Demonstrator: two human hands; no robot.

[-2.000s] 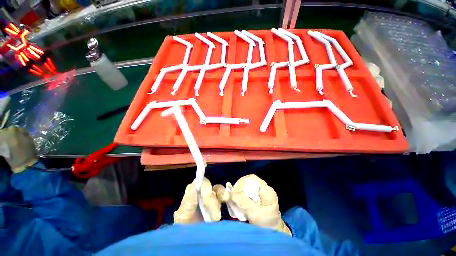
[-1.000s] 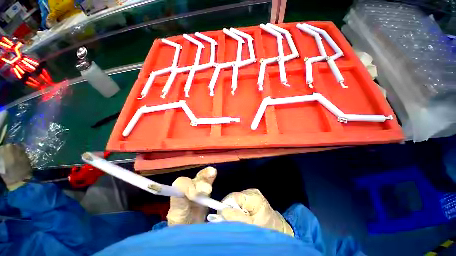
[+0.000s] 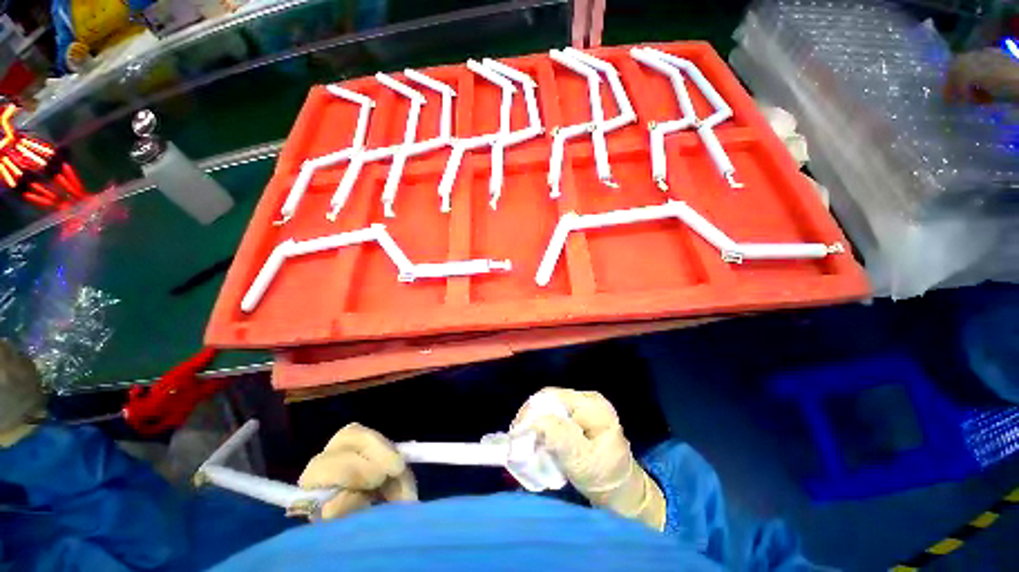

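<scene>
A white folding light arm [image 3: 453,453] is held level in front of my lap, its jointed bars bent up at the left end. My left hand [image 3: 360,469], in a cream glove, is closed around the arm near a hinge joint [image 3: 302,508]. My right hand [image 3: 581,441], also gloved, is closed on a crumpled white wiping cloth [image 3: 536,460] at the arm's right end, which the cloth hides. The orange-red parts tray [image 3: 514,307] holds rows of similar white arms, with two laid separately along its front part.
A translucent bottle [image 3: 184,184] stands left of the tray. A red-handled tool [image 3: 168,397] lies at the bench edge. Clear film [image 3: 78,335] lies at left. Ribbed clear trays [image 3: 883,134] are stacked at right. Another person's blue sleeve [image 3: 89,492] is at lower left.
The light arm has swung from pointing up over the tray to lying across my lap. My left hand has moved left along it, away from my right hand. The view has shifted slightly.
</scene>
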